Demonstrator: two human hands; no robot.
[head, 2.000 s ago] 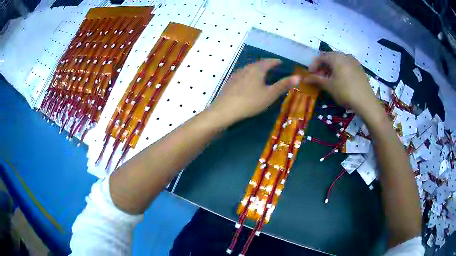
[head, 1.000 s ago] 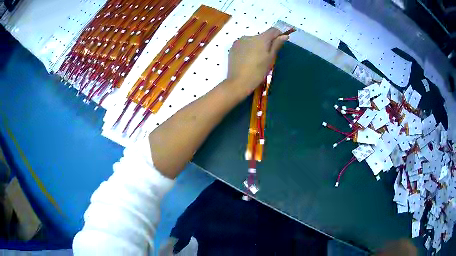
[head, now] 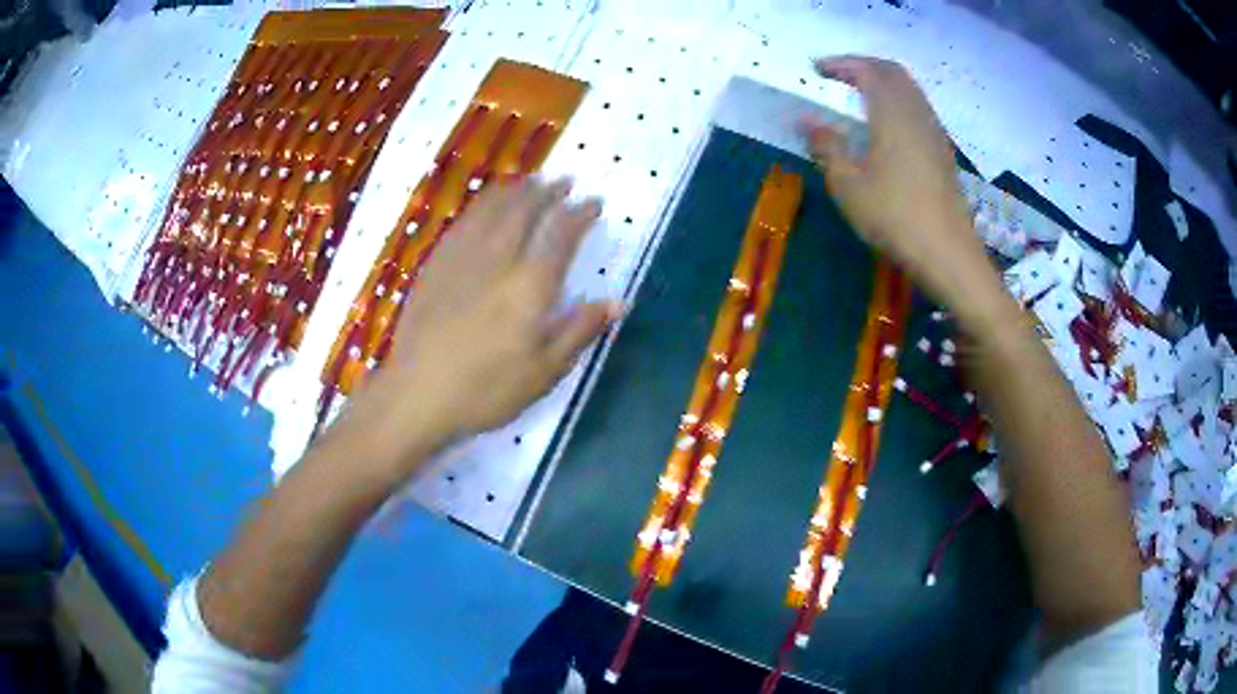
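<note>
Two narrow amber strips with red wires lie apart on the dark green mat (head: 583, 502): a left strip (head: 715, 373) and a right strip (head: 857, 434). Their wires run over the mat's front edge. My left hand (head: 482, 305) is open over an amber panel with red wires (head: 522, 102) on the perforated white sheet (head: 627, 129), and covers part of it. My right hand (head: 889, 170) is above the top of the right strip and hides its upper end. Its fingers are apart and nothing shows in them.
A wide amber panel with many red wires (head: 292, 176) lies at the far left. A loose pile of white tabs and red wires (head: 1153, 393) lies at the right, partly behind my right forearm. A pale strip (head: 767, 111) runs behind the mat. Blue floor shows at lower left.
The mat now holds two separate strips. My left hand has moved left from the mat's top to the amber panel and opened. My right hand has come up from the lower right edge.
</note>
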